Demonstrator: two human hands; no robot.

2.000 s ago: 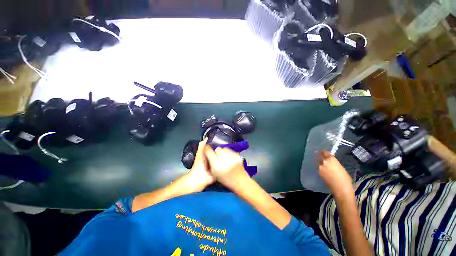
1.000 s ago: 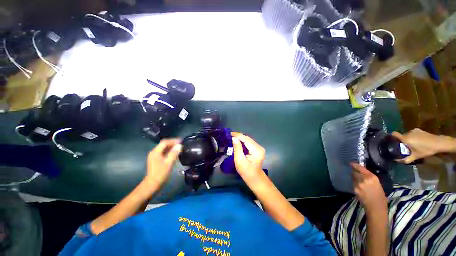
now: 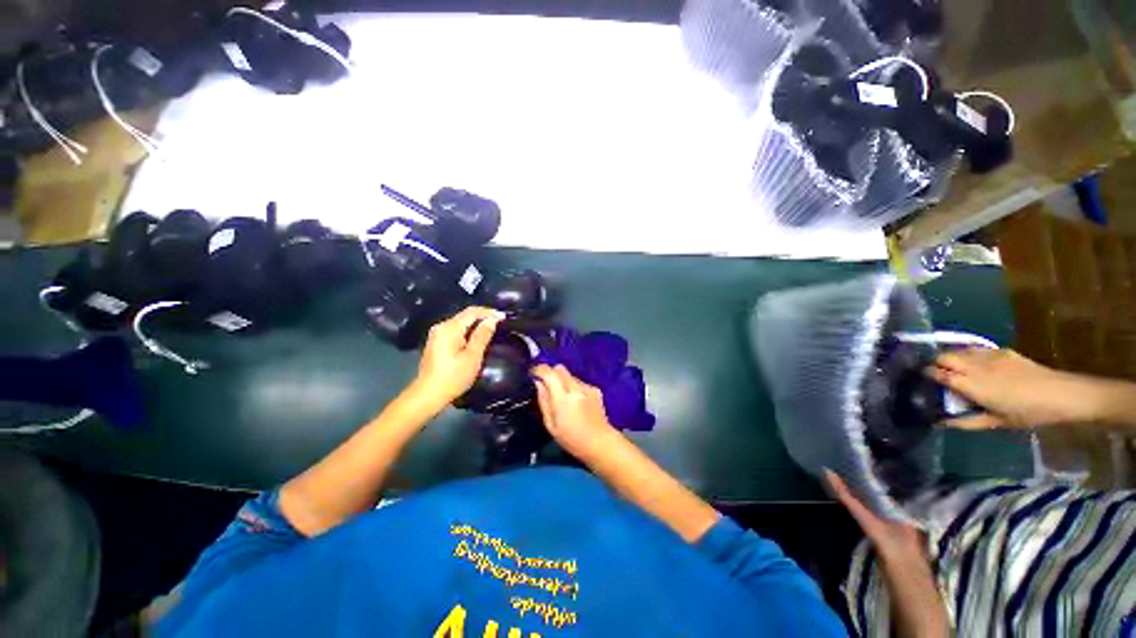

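Note:
A black multi-head security camera (image 3: 502, 380) rests on the green bench in front of me, with one rounded head at its top and another at its bottom. My left hand (image 3: 459, 358) is at its upper left, fingertips pinched together on its upper edge. My right hand (image 3: 571, 409) is at its right side, fingertips gripping the edge of the round body. The fingers hide parts of the housing. A crumpled purple cloth (image 3: 607, 374) lies just right of the camera, behind my right hand.
Several black cameras (image 3: 231, 268) stand at left, and another (image 3: 430, 268) sits close behind mine. Beyond is a bright white strip (image 3: 498, 112). At right a neighbour's hands (image 3: 1015, 389) put a camera into an air-column bag (image 3: 822, 374). Filled bags (image 3: 797, 175) stand far right. A dark blue sleeve (image 3: 62, 389) shows at left.
My left hand has moved in from the left onto the camera's upper edge. My right hand has moved lower and left, off the cloth. The neighbour's camera has gone into the bag.

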